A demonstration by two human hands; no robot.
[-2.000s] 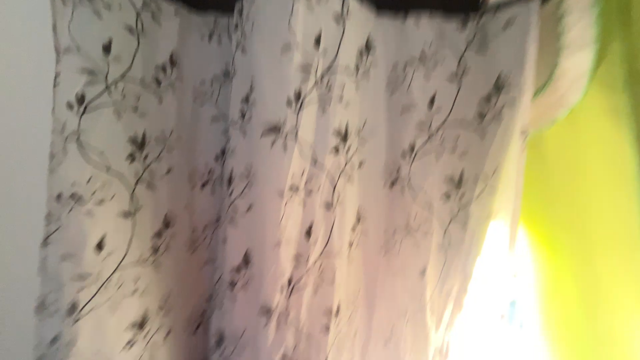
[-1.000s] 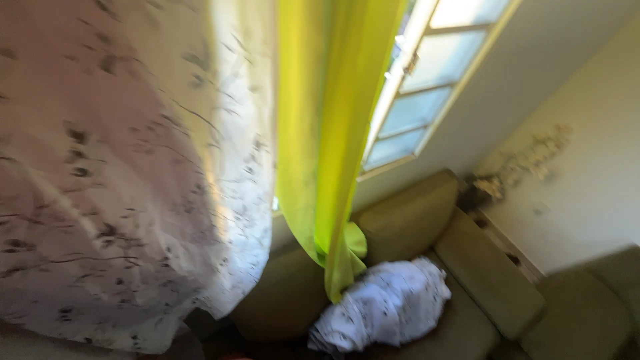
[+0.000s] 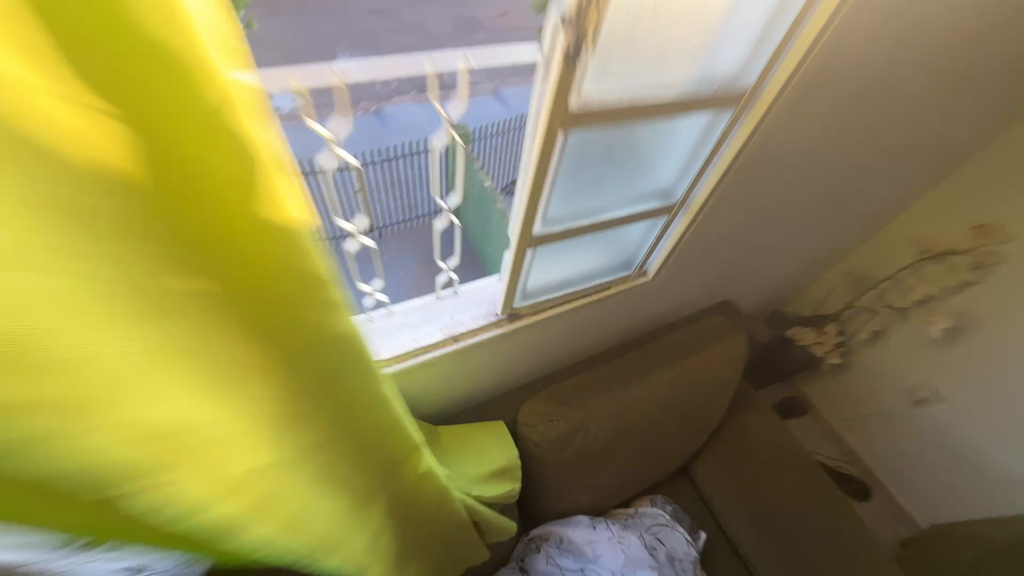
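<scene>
Neither of my hands shows in the head view, so what they hold or touch is hidden. A yellow-green curtain [image 3: 200, 320] fills the left side, blurred and close to the camera, its lower end hanging down toward the sofa [image 3: 632, 416]. On the sofa seat lies a bunched white cloth with a dark branch pattern [image 3: 608, 544]. A bit of whitish fabric [image 3: 96, 552] is at the bottom left corner, too blurred to name exactly.
Behind the curtain is a window with an open frosted-glass casement [image 3: 616, 176], a white sill [image 3: 436, 320] and ornamental metal bars [image 3: 448, 192]. Outside stands a fence [image 3: 384, 184]. Pale flowers on a branch [image 3: 880, 296] are at the right, by the wall.
The view has swung right and down toward the window. The hanging white patterned curtain that filled the earlier frames is mostly out of view, and the yellow-green one now covers the left side.
</scene>
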